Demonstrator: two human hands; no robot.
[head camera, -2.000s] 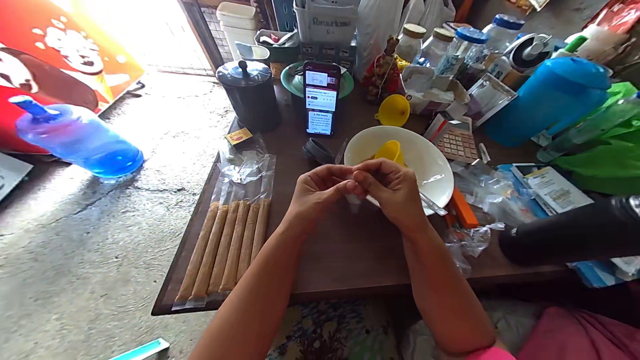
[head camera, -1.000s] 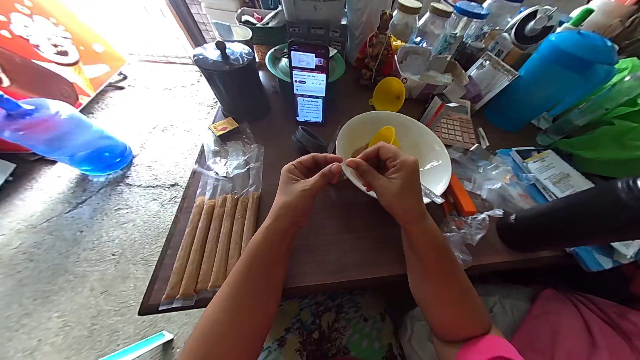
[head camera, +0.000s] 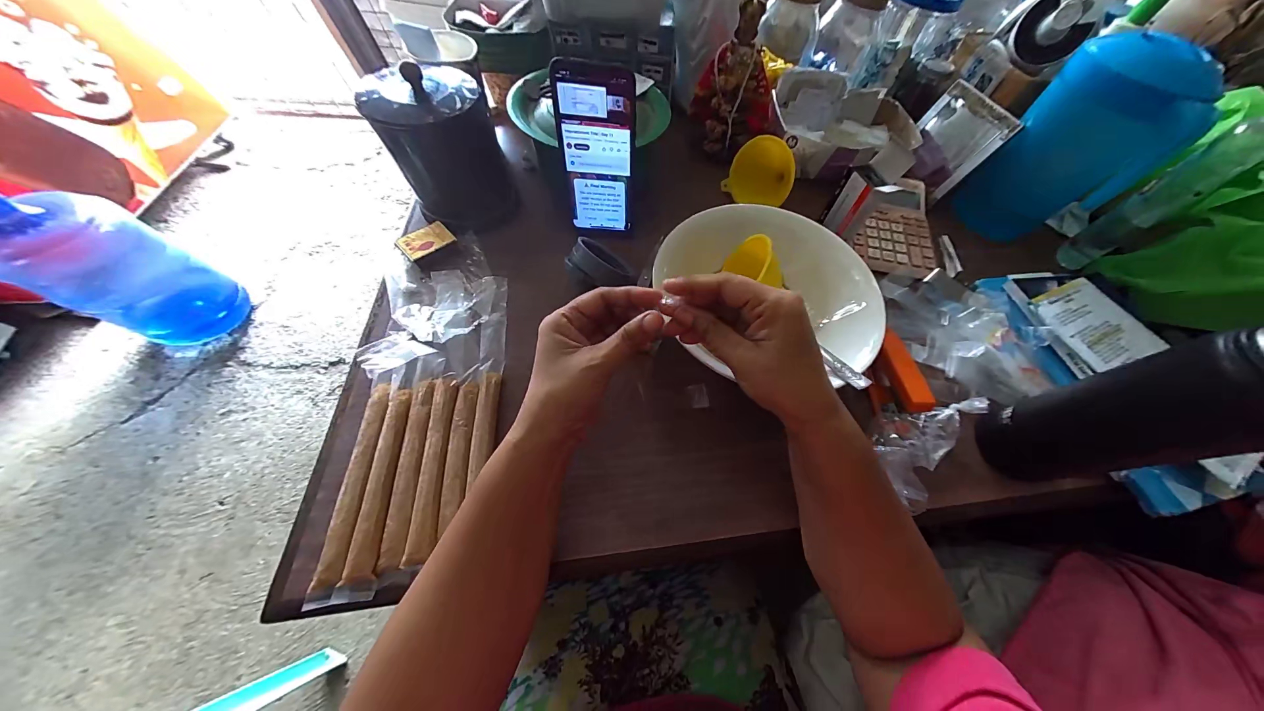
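Note:
My left hand (head camera: 602, 346) and my right hand (head camera: 750, 341) meet fingertip to fingertip in front of a white bowl (head camera: 849, 267). Both pinch a thin clear plastic piece (head camera: 671, 299), most of which is hard to make out. Inside the bowl, partly behind my right hand, lie a yellow funnel (head camera: 753, 261) and the handle of a metal spoon or similar utensil (head camera: 842, 369). Left of my arms, several long clear plastic tubes filled with brown powder (head camera: 427, 474) lie side by side, their unfilled ends crumpled toward the back.
Behind my hands stand a lit phone (head camera: 596, 148), a black lidded canister (head camera: 439, 148) and a second yellow funnel (head camera: 761, 171). A black ring-shaped lid (head camera: 598, 263) and a matchbox (head camera: 426, 241) lie nearer. At right are an orange-handled tool (head camera: 904, 370), a calculator (head camera: 894, 240) and a black bottle (head camera: 1126, 405).
My hands stay close together at the bowl's near left edge, with fingertips shifting slightly on the plastic. The tubes have not plainly moved on the table.

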